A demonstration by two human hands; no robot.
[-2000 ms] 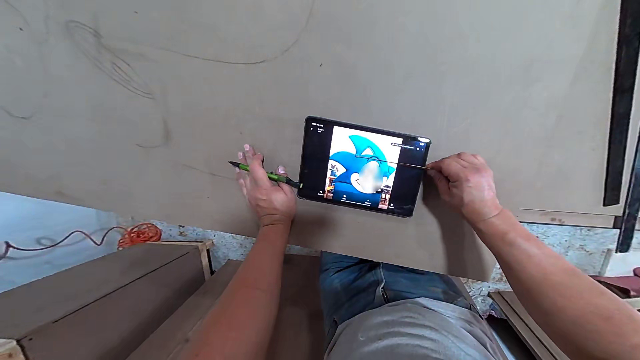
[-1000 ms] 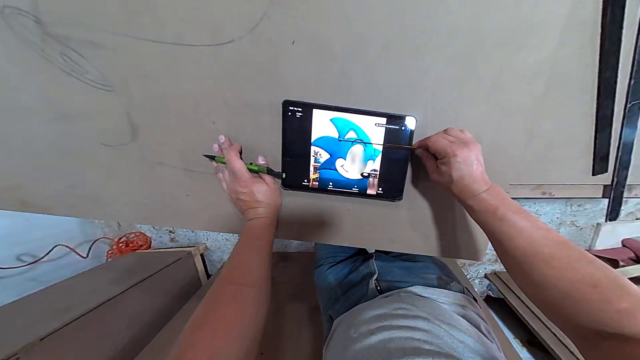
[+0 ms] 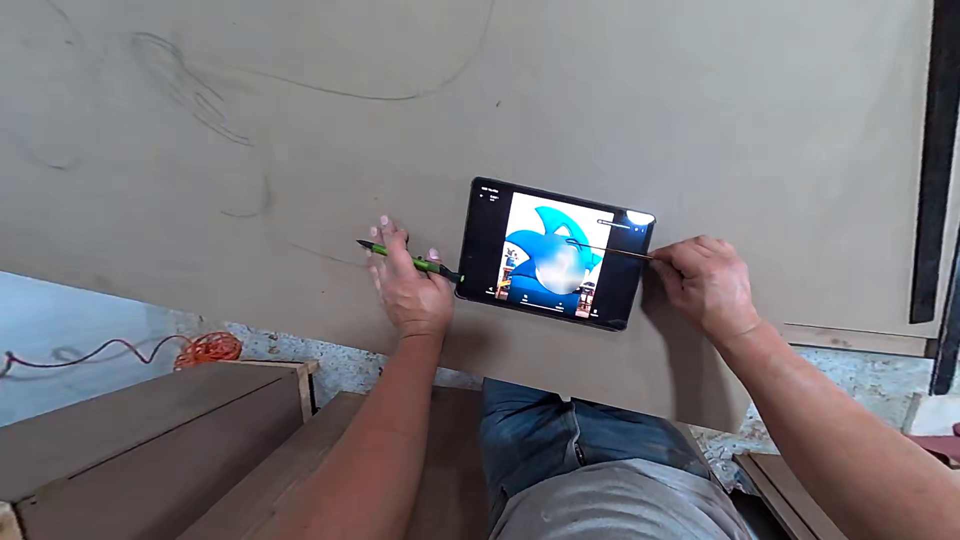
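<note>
A black tablet [image 3: 555, 255] lies on a large grey-brown board [image 3: 390, 150] that bears curved pencil lines. Its screen shows a blue cartoon figure, part of it blurred. My left hand [image 3: 411, 289], palm partly up, has a green and black pen or mechanical pencil [image 3: 412, 261] between its fingers, one end close to the tablet's left edge. At the tablet's right edge, my right hand [image 3: 705, 281] pinches a thin brown stick or wire [image 3: 619, 253], which reaches across the screen over the figure.
Board-built boxes or panels [image 3: 165, 420] stand at the lower left, near a coil of orange cord [image 3: 208, 350]. Dark strips [image 3: 934, 165] lie along the right side. More boards [image 3: 787, 495] are at the lower right, beyond the board's near edge.
The view has shifted somewhat. Both hands keep their holds beside the tablet, and the thin stick still lies across the screen; nothing else has plainly changed.
</note>
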